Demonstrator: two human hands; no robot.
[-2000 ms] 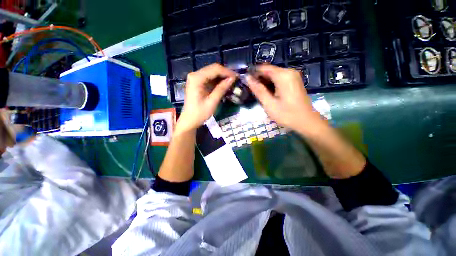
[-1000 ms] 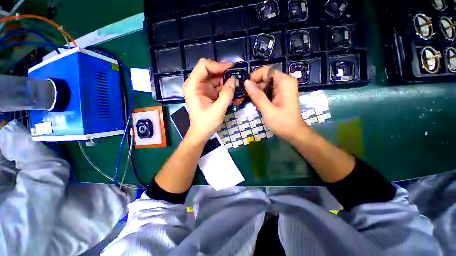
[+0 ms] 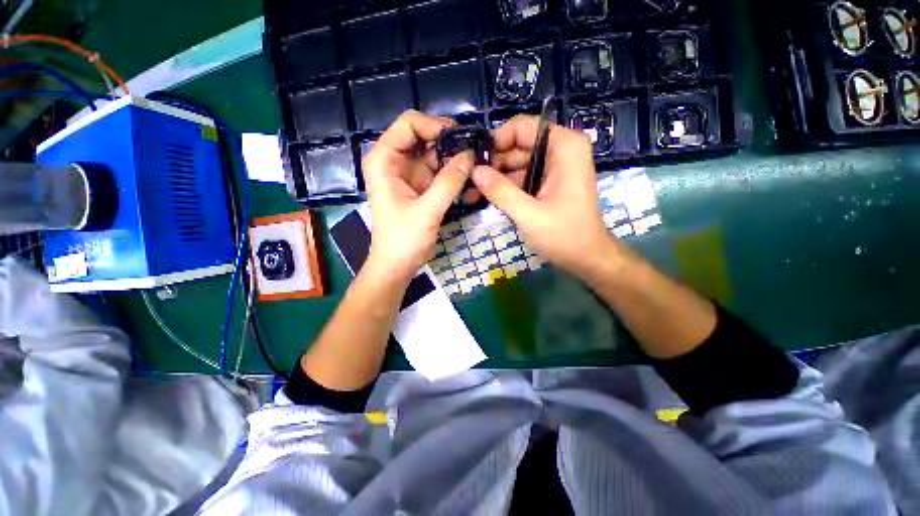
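Observation:
My left hand [image 3: 409,197] grips a small black rounded-square housing [image 3: 464,144] between thumb and fingers, above the front edge of the black tray. My right hand [image 3: 550,191] touches the same housing with its thumb and fingertips and also holds slim dark tweezers [image 3: 540,151], which point up and away between the fingers. The housing's inside is mostly hidden by my thumbs. Below my hands, rows of small white-silver pads [image 3: 479,257] lie on the bench. A white card strip with black sections [image 3: 437,333] lies left of them, partly under my left forearm.
The black tray [image 3: 348,101] holds several housings on its right side. Another black tray [image 3: 822,111] with ring-shaped parts is far right. A blue box [image 3: 151,197] with cables and an orange-bordered fixture [image 3: 310,257] stand left. Yellow tape [image 3: 701,264] lies right. Another person's sleeve [image 3: 61,353] is left.
The view has shifted, so the bench items sit further left. My hands have drawn closer around the housing, my right fingertips now meet it, and the tweezers show more clearly.

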